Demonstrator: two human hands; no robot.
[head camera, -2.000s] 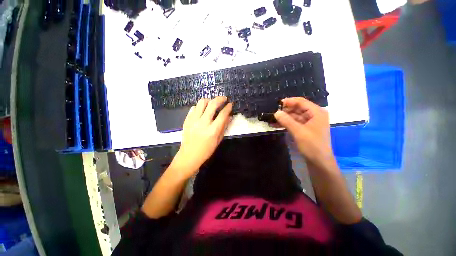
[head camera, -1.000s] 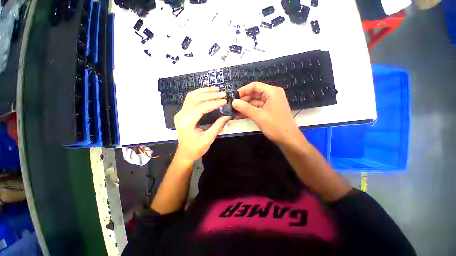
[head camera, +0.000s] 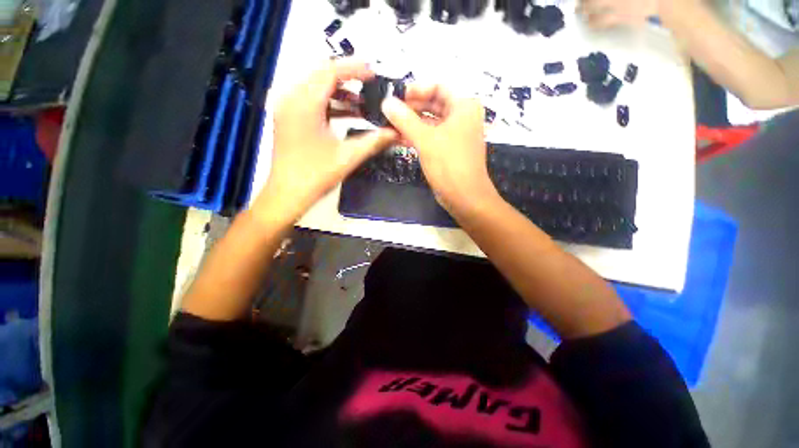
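Note:
My left hand (head camera: 307, 131) and my right hand (head camera: 442, 140) meet over the left part of the white table. Between their thumbs and fingertips they hold a small black assembly (head camera: 377, 101), raised above the table. Its details are blurred. The long black parts tray (head camera: 565, 197) lies near the table's front edge, with rows of small shiny pieces in its pockets. My right hand and forearm cover its middle part. Small black inserts (head camera: 553, 67) lie scattered on the white table beyond the tray.
Stacked trays with blue edges (head camera: 232, 114) stand at the table's left edge, beside the dark green conveyor. Larger black housings (head camera: 456, 9) line the far edge. A small black cluster (head camera: 597, 77) lies at right. Another person's arm (head camera: 731, 57) reaches in at top right. A blue bin (head camera: 701, 297) is at right.
Both hands, with the black assembly between them, have moved from over the tray up and left. The view has shifted and turned. Another person's arm has come in at top right.

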